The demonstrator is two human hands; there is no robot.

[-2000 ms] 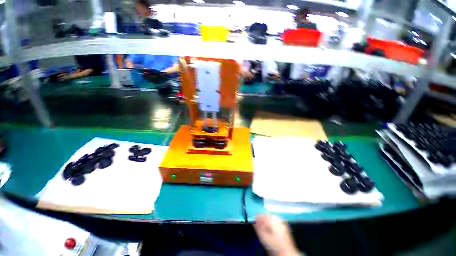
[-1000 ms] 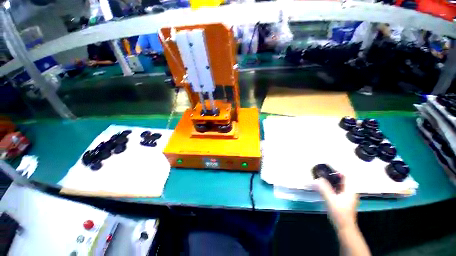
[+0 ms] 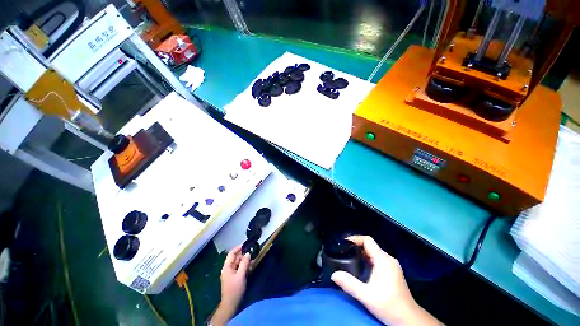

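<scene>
My left hand (image 3: 234, 275) has its thumb and fingertips on a black disc (image 3: 252, 249) at the lower end of a short row of black discs (image 3: 257, 225) on a white sheet (image 3: 236, 233). My right hand (image 3: 384, 283) is closed around a black round housing (image 3: 343, 260) in front of my blue-clothed body, to the right of my left hand. The fingers hide part of the housing, and I cannot tell whether it is one piece or two stacked.
The white machine (image 3: 191, 213) bears two black housings (image 3: 130, 234) and an orange fixture (image 3: 129, 157) with a black part on top. The orange press (image 3: 445, 149) stands on the green bench (image 3: 375, 184), with black units under its head. Black discs (image 3: 278, 83) lie on a white sheet (image 3: 289, 130).
The view has swung left and down towards the white machine. My right hand has moved from the right-hand sheet to near my body with a black housing. My left hand has come into view at the discs.
</scene>
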